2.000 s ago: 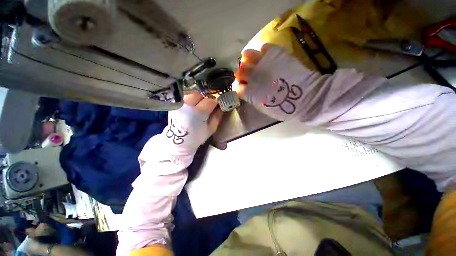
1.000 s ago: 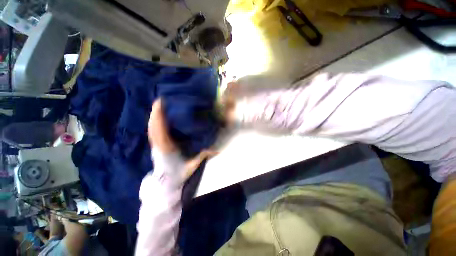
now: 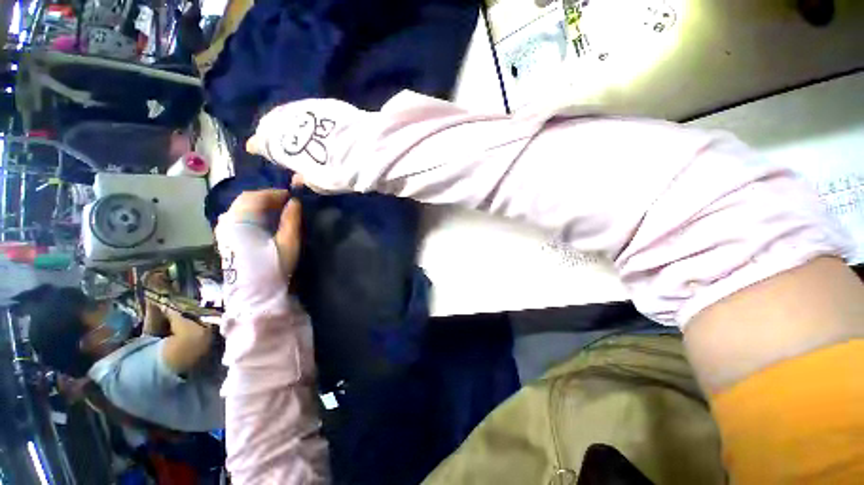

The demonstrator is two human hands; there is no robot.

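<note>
The navy blue garment (image 3: 393,332) lies loosely bunched at the table's left side and hangs over the front edge. A dark grey or black panel (image 3: 346,251) shows on it. My left hand (image 3: 263,220) pinches the garment's edge, thumb and fingers close together. My right hand (image 3: 301,142) reaches across to the left, just above my left hand, over the cloth. Its pale pink sleeve cover hides most of it, and only some fingertips show, so its grip is unclear.
The white table (image 3: 521,260) runs under my right forearm. A bright lamp spot lights the machine bed (image 3: 654,47) at the top. Another sewing machine (image 3: 142,218) stands at the left. A masked person in a light blue shirt (image 3: 166,384) sits below it.
Both hands have moved left, away from the needle area, with the garment. The view has shifted left, so the machine head and yellow cloth are out of sight and the seated person shows more.
</note>
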